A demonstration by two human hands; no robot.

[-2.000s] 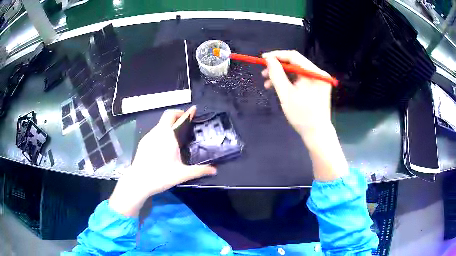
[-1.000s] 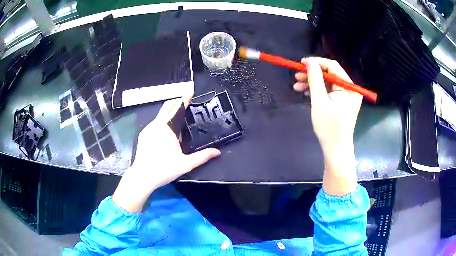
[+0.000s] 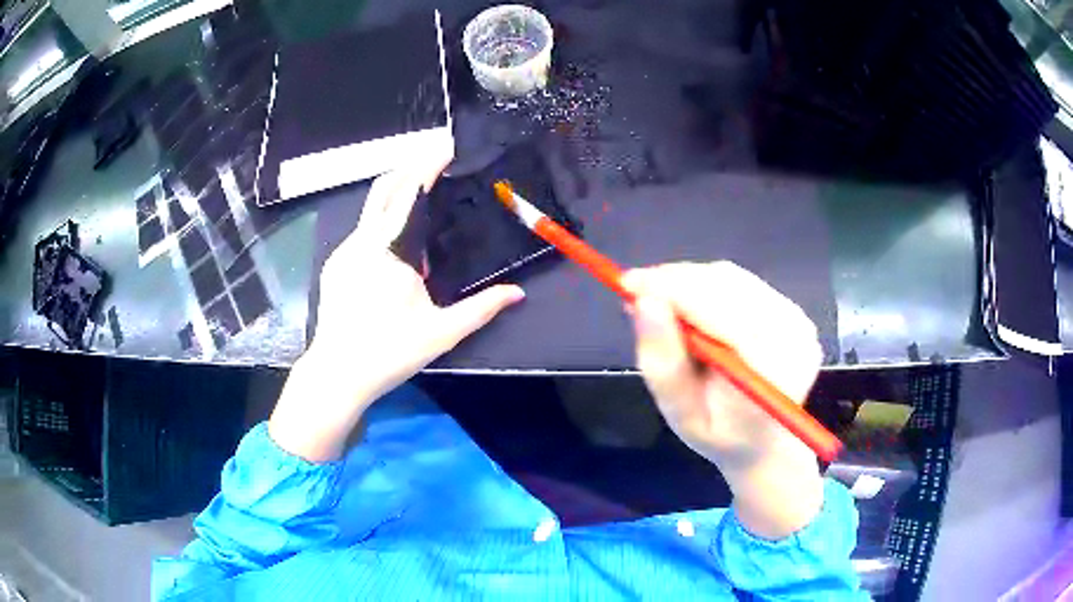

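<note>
A black plastic housing [image 3: 488, 235] lies on the black mat in front of me; its inside looks dark and its ribs are hard to see. My left hand [image 3: 382, 276] is around its left side, with the fingers at its far left and the thumb along its near edge. My right hand [image 3: 730, 359] holds a brush with a red-orange handle [image 3: 588, 261]. The brush's yellow-orange bristles are over the housing; I cannot tell if they touch it. A translucent round cup [image 3: 508, 53] stands beyond the housing, with wet specks beside it.
A black sheet with a white strip [image 3: 353, 165] lies left of the cup. Small dark pads [image 3: 212, 282] and a loose black frame part [image 3: 68, 282] lie further left. Tall black ribbed stacks [image 3: 900, 94] stand at the right, beside a flat black case [image 3: 1021, 265].
The brush has moved from beside the cup toward me, to over the housing, with my right hand lower. The whole view has shifted, so the bench sits higher. My left hand stays at the housing.
</note>
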